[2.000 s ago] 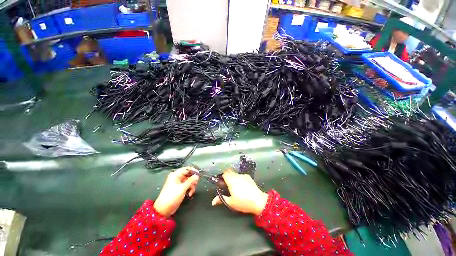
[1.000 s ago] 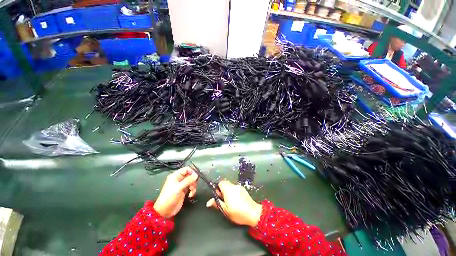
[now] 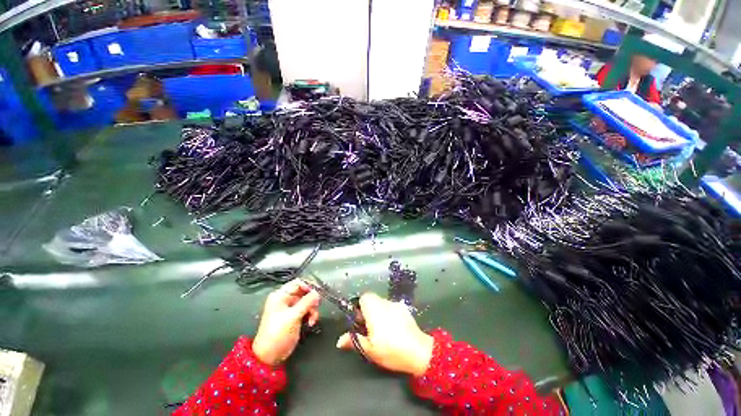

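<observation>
My right hand (image 3: pixel 390 331) holds black scissors (image 3: pixel 335 297) by the handles, with the blades pointing up and left toward my left hand. My left hand (image 3: pixel 284 322) pinches a pale wire end (image 3: pixel 304 285) between thumb and fingertips, close to the blade tips. A dark bit of the held cable shows just below my left fingers; the rest of it is hidden. A small heap of tiny dark bits (image 3: pixel 401 282) lies on the mat beyond my right hand. Pliers with light-blue handles (image 3: pixel 486 266) lie to its right.
A large tangled black cable heap (image 3: pixel 366 154) spans the back. A right-hand cable pile (image 3: pixel 650 284) has pale ends toward the bench middle. A small cable bundle (image 3: pixel 280 227) lies before the heap. A clear plastic bag (image 3: pixel 104 240) is at left, a blue tray (image 3: pixel 686 138) and a person (image 3: pixel 642 80) at back right.
The scissors have shifted slightly, and their tips sit nearer my left fingertips than one second ago. Both hands stay in nearly the same place. The view has tilted slightly.
</observation>
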